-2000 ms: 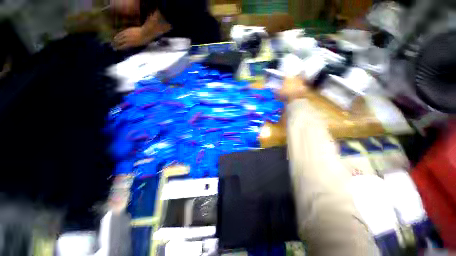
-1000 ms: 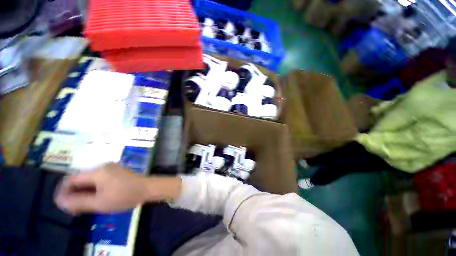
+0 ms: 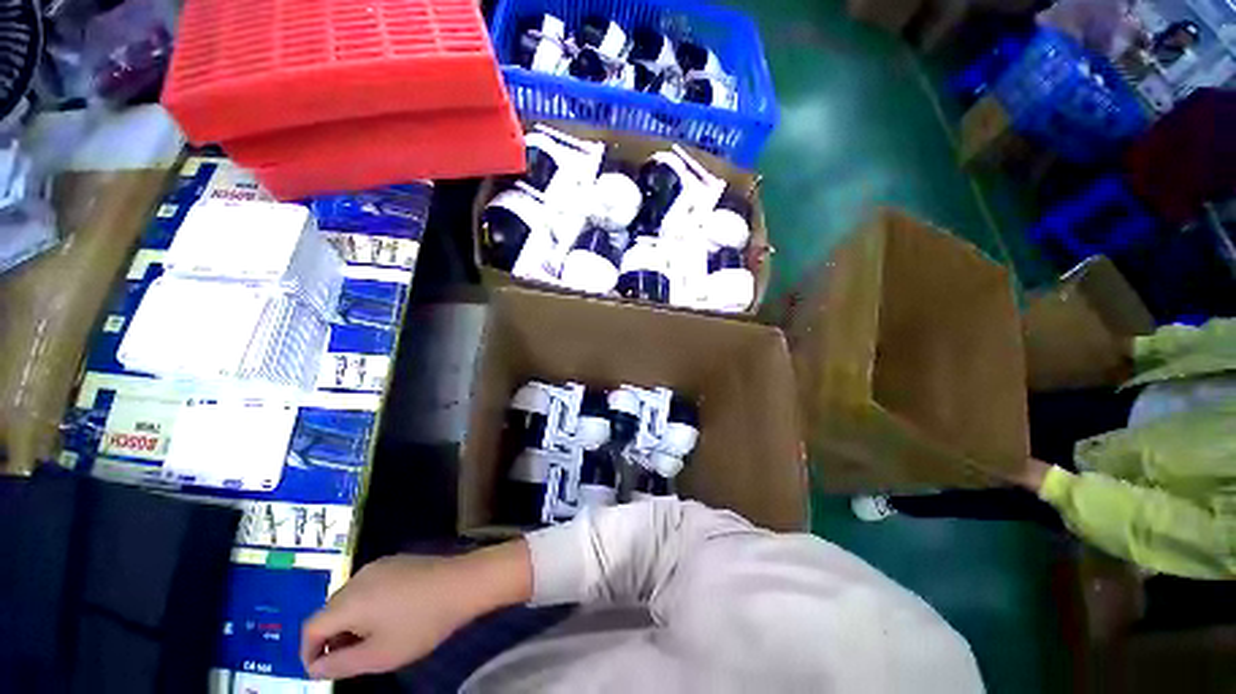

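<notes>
My right hand (image 3: 393,617) is bare with curled fingers, low over the edge of the bench, its light sleeve coming from the right. Its fingertips point down and left; whether it holds anything small cannot be seen. My left hand is out of the picture. White back covers (image 3: 197,325) stand in stacks on the blue-and-white BOSCH sheets, with a flat white cover (image 3: 231,441) nearer to me. An open carton (image 3: 651,339) beside the bench holds several white-and-black units (image 3: 583,454) in its lower part.
Black slabs (image 3: 102,583) lie at the left. A red bin (image 3: 346,88) stands at the bench's far end. Beyond are a fuller carton (image 3: 624,224) and a blue crate (image 3: 637,115) of units. At right, a person's hand (image 3: 1037,475) touches an empty carton (image 3: 949,353) on the green floor.
My right hand has moved right and down in the picture, back towards the bench edge. The person in yellow has a hand at the empty carton, which now shows its open inside.
</notes>
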